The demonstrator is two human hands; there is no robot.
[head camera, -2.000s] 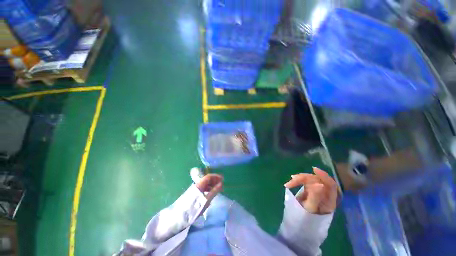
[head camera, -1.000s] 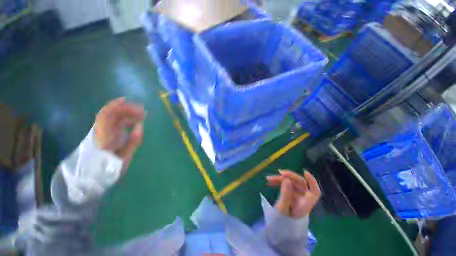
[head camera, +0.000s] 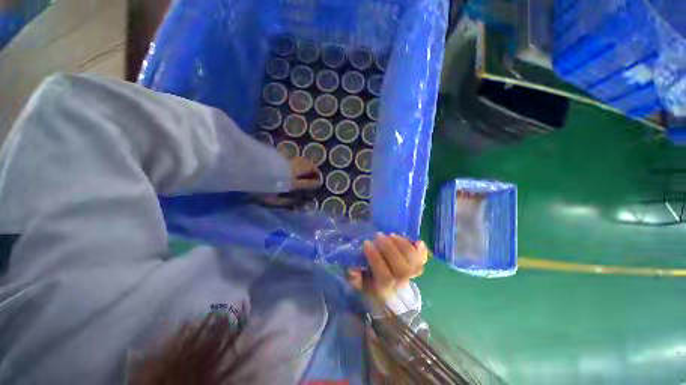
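A deep blue crate [head camera: 410, 150] lined with shiny clear film stands right in front of me. Inside are rows of dark round units [head camera: 326, 105] with pale ringed ends. My left arm reaches over the crate's near left side. My left hand [head camera: 304, 174] is down among the units near the crate's near end. Its fingertips are hidden, so whether it holds a unit cannot be told. My right hand [head camera: 393, 262] is curled over the film-covered rim at the crate's near right corner and grips it.
A small blue crate [head camera: 514, 225] with pale and brownish contents stands on the green floor to the right. A black open bin [head camera: 526, 101] and more blue crates [head camera: 605, 53] are at the upper right. A brown cardboard surface [head camera: 71, 56] is at the upper left. Hair hangs across the bottom.
The view has moved in over a deep crate. My left hand has gone from open in the air down into it. My right hand has closed on its rim.
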